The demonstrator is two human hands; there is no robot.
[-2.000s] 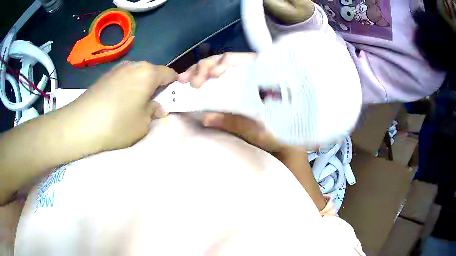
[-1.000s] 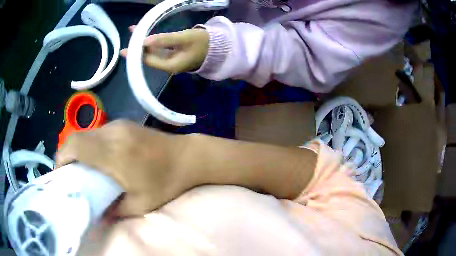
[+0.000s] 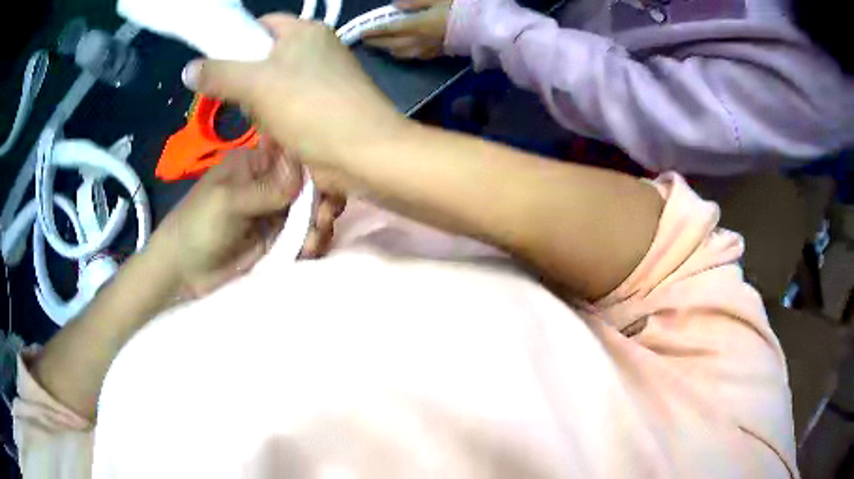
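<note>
My right hand (image 3: 304,89) is shut on the wide end of a white curved housing (image 3: 211,28), at the top left. My left hand (image 3: 225,206), lower down, grips a narrow curved white strip (image 3: 298,224) close to my body. My right forearm and hand hide the span between, so I cannot tell whether both are one piece. The orange tape dispenser (image 3: 187,152) lies on the black bench, behind my hands and partly covered by them.
Tangled white housings (image 3: 140,196) lie at the left. A blurred clear round item (image 3: 108,56) is at the upper left. A co-worker's hand (image 3: 412,33) holds a white piece at the top; their pink-lilac sleeve (image 3: 562,89) reaches in. Brown cartons (image 3: 796,355) stand at the right.
My right hand has moved up and right from the lower left with the housing's wide end. My left hand has come into view, gripping a strip. The co-worker's hand has moved up and right.
</note>
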